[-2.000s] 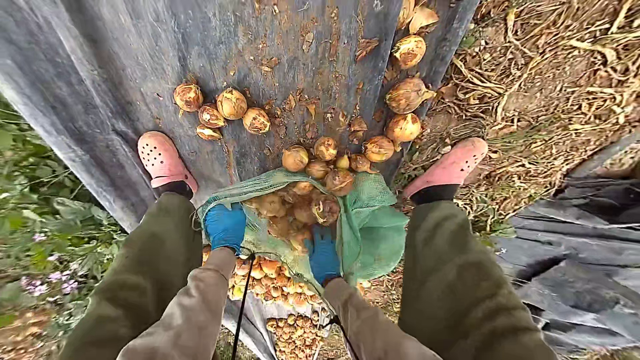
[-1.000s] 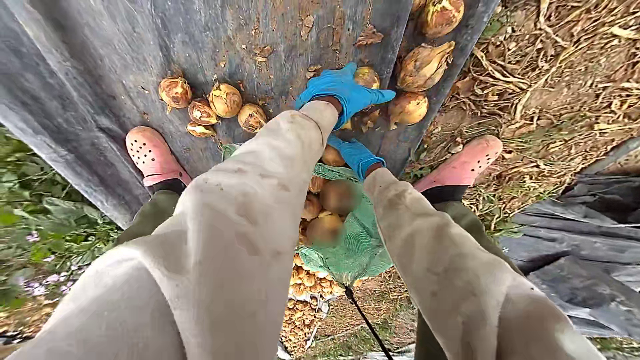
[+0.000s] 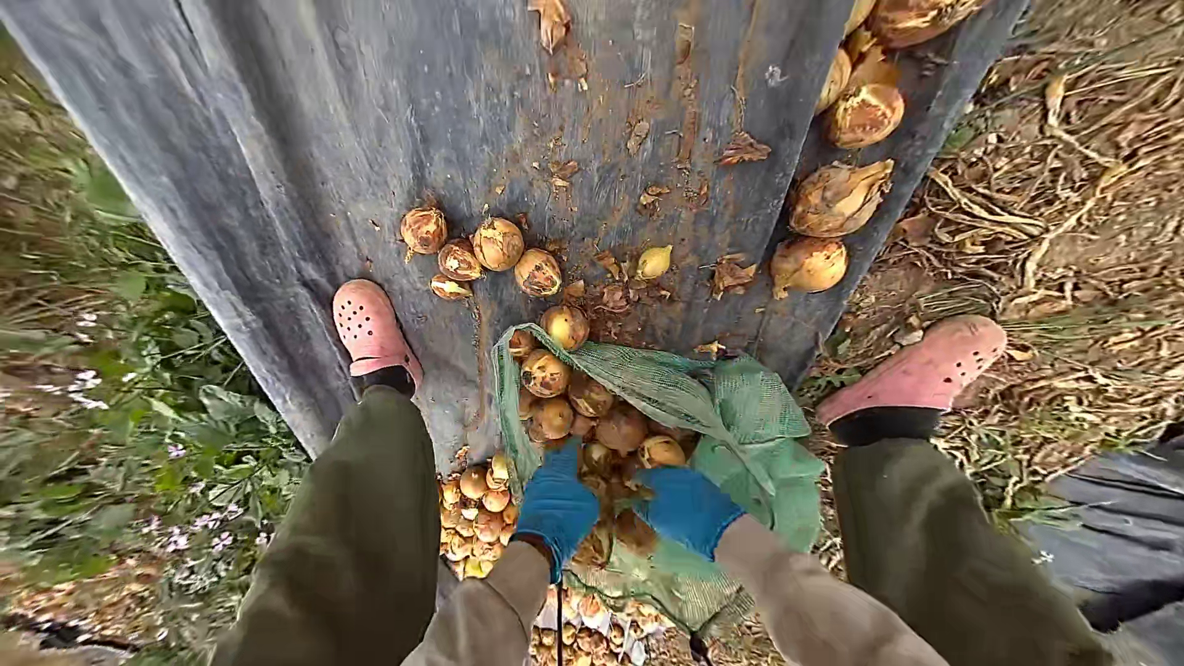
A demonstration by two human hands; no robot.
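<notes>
A green mesh sack (image 3: 754, 416) lies between my feet, its mouth spread open toward the grey sheeting, with several onions (image 3: 622, 427) inside. My left hand (image 3: 558, 504), in a blue glove, is at the left part of the sack's mouth, fingertips against the onions. My right hand (image 3: 686, 507), also gloved in blue, is at the right of the same onions with its fingers curled; whether it grips mesh or an onion cannot be told. One onion (image 3: 565, 326) rests at the far rim of the sack. A small yellowish onion (image 3: 654, 263) lies beyond it on the sheeting.
Grey sheeting (image 3: 370, 120) bears a cluster of onions (image 3: 498, 244) at left and a row of onions (image 3: 808, 265) along its right edge. My pink clogs (image 3: 370, 324) stand either side. More onions (image 3: 476, 509) lie below the sack. Dry stalks (image 3: 1064, 203) cover the right ground.
Both hands have come back from the onions on the sheeting to the sack. Onions near the sack's mouth two seconds ago have left the sheeting at right. The sack's mouth is in view again.
</notes>
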